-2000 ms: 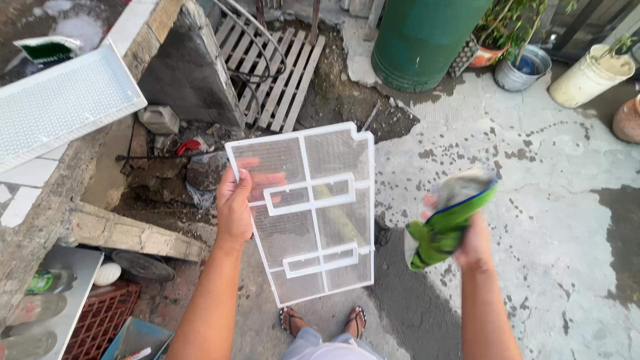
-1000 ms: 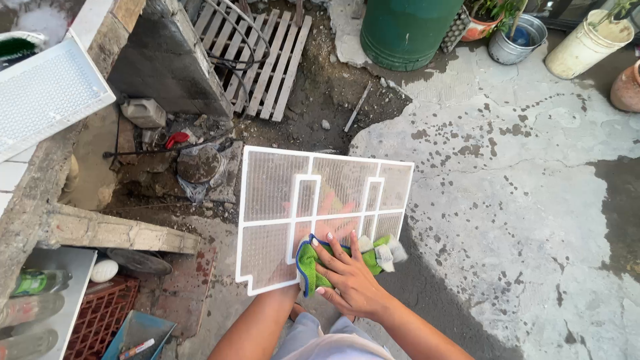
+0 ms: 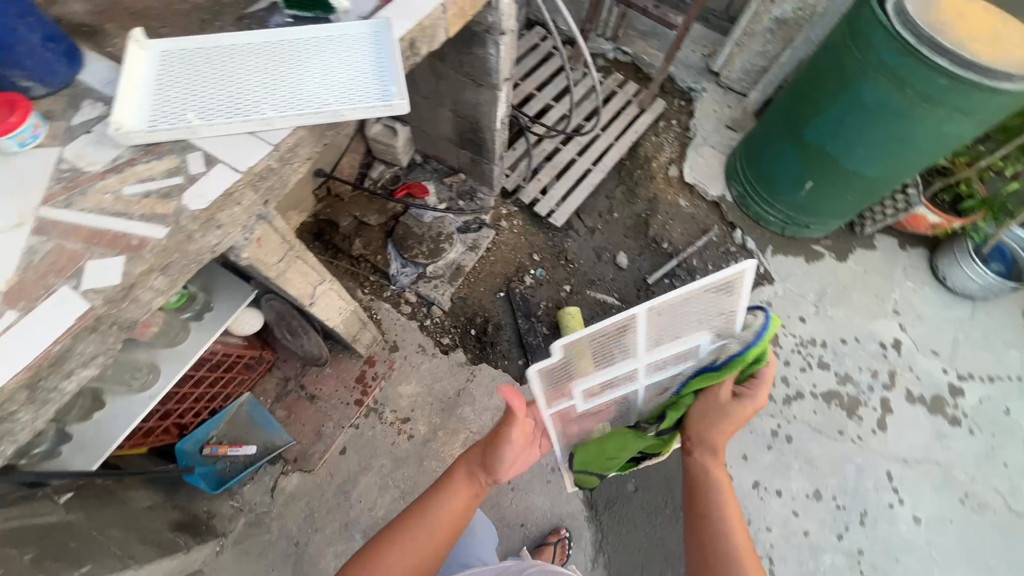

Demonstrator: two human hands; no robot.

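Observation:
A white plastic-framed mesh filter panel (image 3: pixel 644 344) is held tilted in front of me, above the ground. My right hand (image 3: pixel 724 408) grips its right side through a green cloth (image 3: pixel 680 408) with a blue edge, and the cloth hangs along the panel's lower side. At the panel's lower left is my left hand (image 3: pixel 516 440), its thumb raised and apart from the fingers. The fingertips reach behind the mesh, and whether they grip the frame is not clear. A white perforated tray (image 3: pixel 264 76) lies on the tiled counter at the upper left.
Beside the dirt patch lie a slatted wooden pallet (image 3: pixel 576 120) and a large green drum (image 3: pixel 864 112). Under the counter (image 3: pixel 232 192) are a red plastic crate (image 3: pixel 200 384), glass bottles and a blue dustpan (image 3: pixel 232 440). A metal bucket (image 3: pixel 980 260) stands at the right.
The panel has tilted and turned since the last frame. My left hand has come to its lower left edge, while my right hand and the cloth are at its right side. The view has swung left.

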